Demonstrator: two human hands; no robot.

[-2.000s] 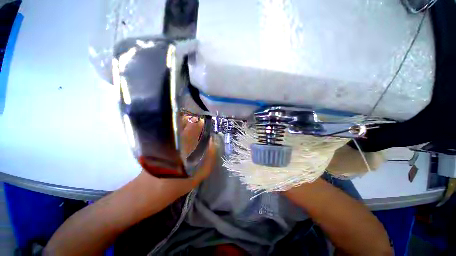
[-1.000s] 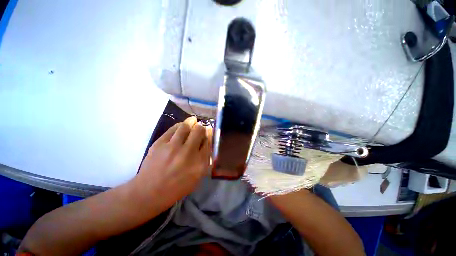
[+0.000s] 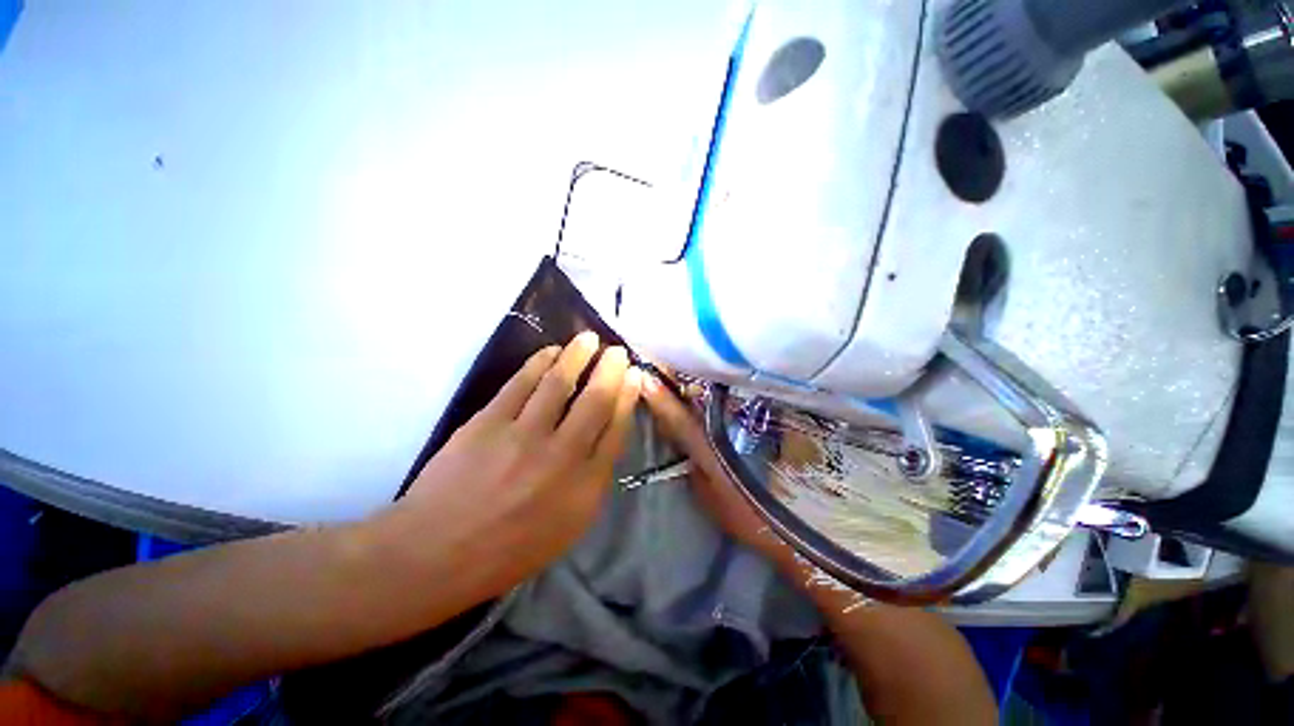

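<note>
A dark strip (image 3: 490, 372) lies on the white table with its pointed end beside the machine head. My left hand (image 3: 532, 454) lies flat on it, fingers together near its right edge. Grey denim (image 3: 639, 546) is bunched below the hand and hangs into the lap. My right hand (image 3: 684, 426) is partly hidden behind the chrome guard; its fingertips touch the work edge beside the left fingertips. A slim light metal tool (image 3: 656, 475) shows near the right fingers; whether it is held is unclear. The needle area is mostly hidden.
The white sewing machine head (image 3: 809, 185) fills the upper right. The chrome guard loop (image 3: 1071, 468) hangs over the right hand. A cream thread bundle (image 3: 866, 504) shows inside the loop. The table's front edge (image 3: 128, 499) curves along the lower left, with blue bins below.
The view has shifted left around the machine head, uncovering both hands' fingertips. The left hand came out from behind the guard and lies flat on the dark strip. The slim tool has come into view.
</note>
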